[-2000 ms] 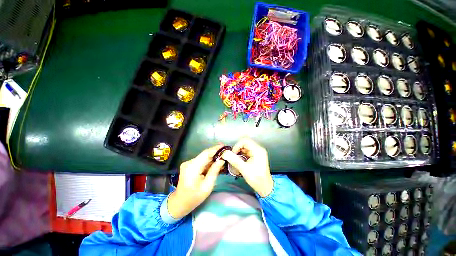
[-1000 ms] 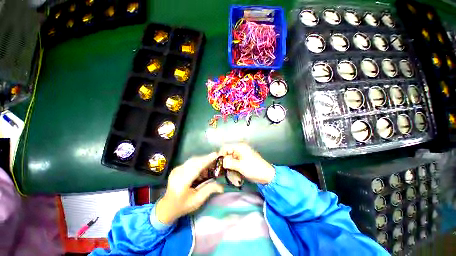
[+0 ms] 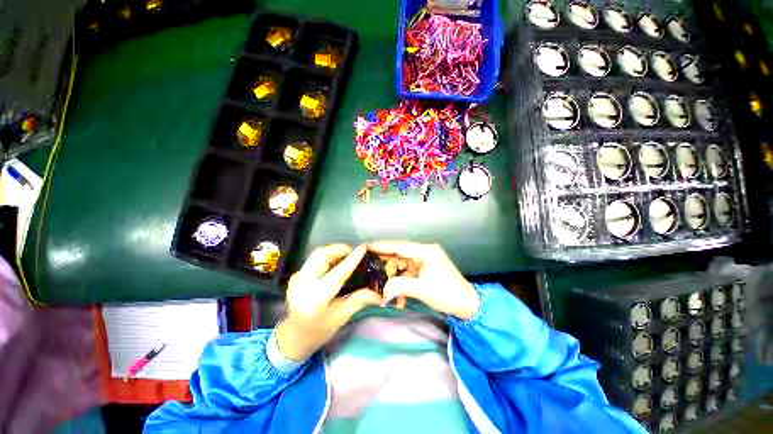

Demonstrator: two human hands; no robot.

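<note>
My left hand [image 3: 324, 298] and my right hand [image 3: 430, 280] meet at the mat's front edge. Both hold a dark round housing [image 3: 368, 273] between their fingertips; its face is mostly hidden. Whether a silver disc is also in my right hand cannot be told. A heap of pink, red and blue wired parts [image 3: 408, 146] lies ahead on the green mat. Two silver-faced discs [image 3: 481, 136] lie at its right side. The black tray [image 3: 222, 182] at left holds amber units and one silvery unit; one left-column pocket is empty.
A blue bin [image 3: 493, 52] of wires stands behind the heap. Stacked clear trays [image 3: 525, 182] with silver discs are at right, and a dark tray stack [image 3: 603, 343] is lower right. A paper sheet [image 3: 169, 339] with a pink pen lies lower left. A person's pink sleeve [image 3: 47, 364] is at far left.
My right fingers have closed in around the housing, and its shiny edge is now turned dark. The silver disc seen below my right fingers earlier is no longer clearly visible. The view has shifted slightly.
</note>
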